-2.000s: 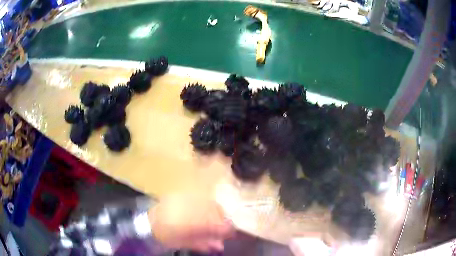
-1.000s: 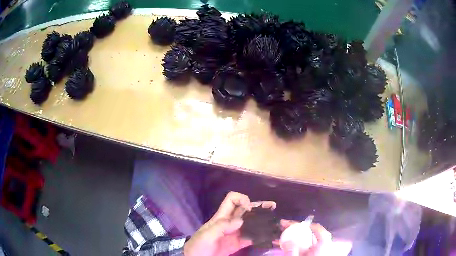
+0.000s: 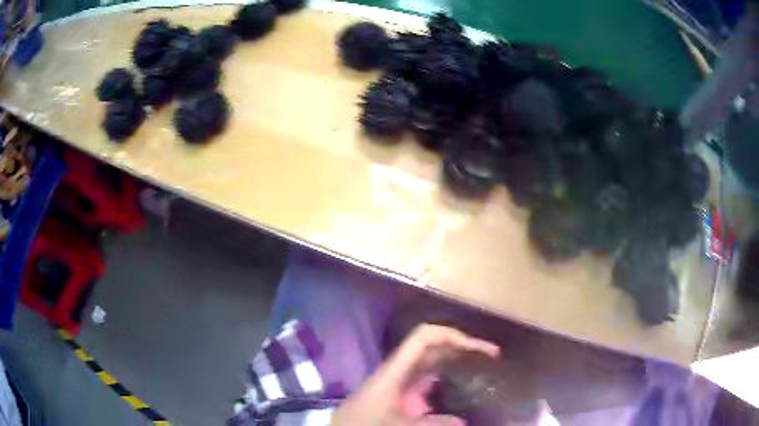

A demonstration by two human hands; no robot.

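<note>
My left hand is low in the picture, over my lap below the bench edge, with its thumb and fingers around a dark, blurred black spiky piece. My right hand cannot be made out; a small white tip shows at the bottom edge beside the piece. A large pile of black spiky pieces lies on the tan bench at centre and right. A smaller group of them lies at the left end.
The green belt runs beyond the bench. A red and blue packet lies at the right by the clear panel. A grey post stands at the right. Red stools, a blue bin and yellow-black floor tape are at lower left.
The view has shifted, so the bench pieces sit farther right than a second ago. The white bottle and right hand, seen beside the black piece then, have mostly dropped out of sight.
</note>
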